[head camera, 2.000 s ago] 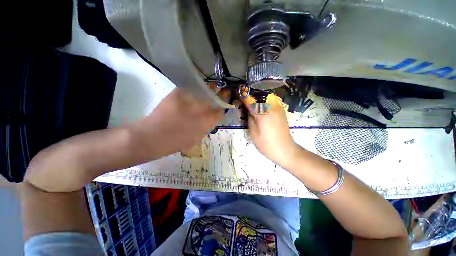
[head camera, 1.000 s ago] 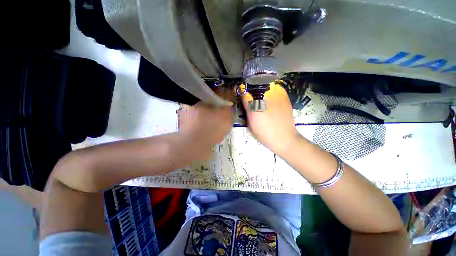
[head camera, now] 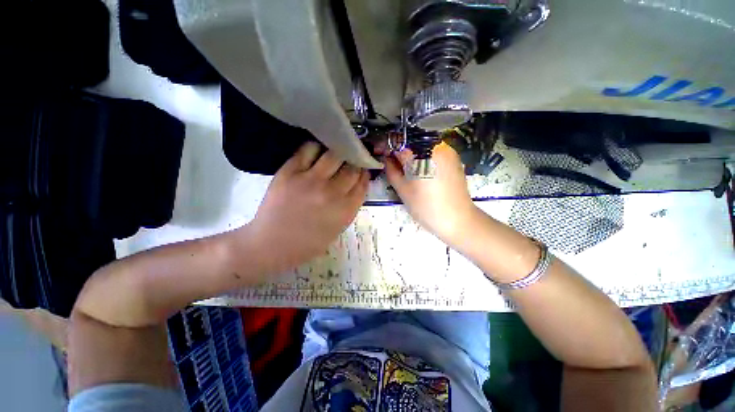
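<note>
A black case panel (head camera: 256, 133) with a rounded corner lies on the machine bed left of the needle area, partly behind the grey guard. My left hand (head camera: 310, 197) lies on the panel's near edge, fingers bent over it. My right hand (head camera: 435, 181) is at the needle area, its fingertips close to the left hand's and partly hidden by the machine head. What the right fingertips hold cannot be made out. The sewing machine head (head camera: 556, 64) with its knurled tension knob (head camera: 442, 105) hangs above both hands. Presser foot and needle are mostly hidden.
Black mesh pieces (head camera: 568, 213) and a thin black strip (head camera: 576, 179) lie right of my right hand. Stacked black case parts (head camera: 121, 161) fill the left. The table's ruler edge (head camera: 387, 296) runs in front. A blue crate (head camera: 213, 354) is below; clear plastic bags (head camera: 701, 346) are at lower right.
The black panel has come out to the left of the needle area. My left hand has shifted, its fingers now spread on the panel's edge. My right hand stays near the needle.
</note>
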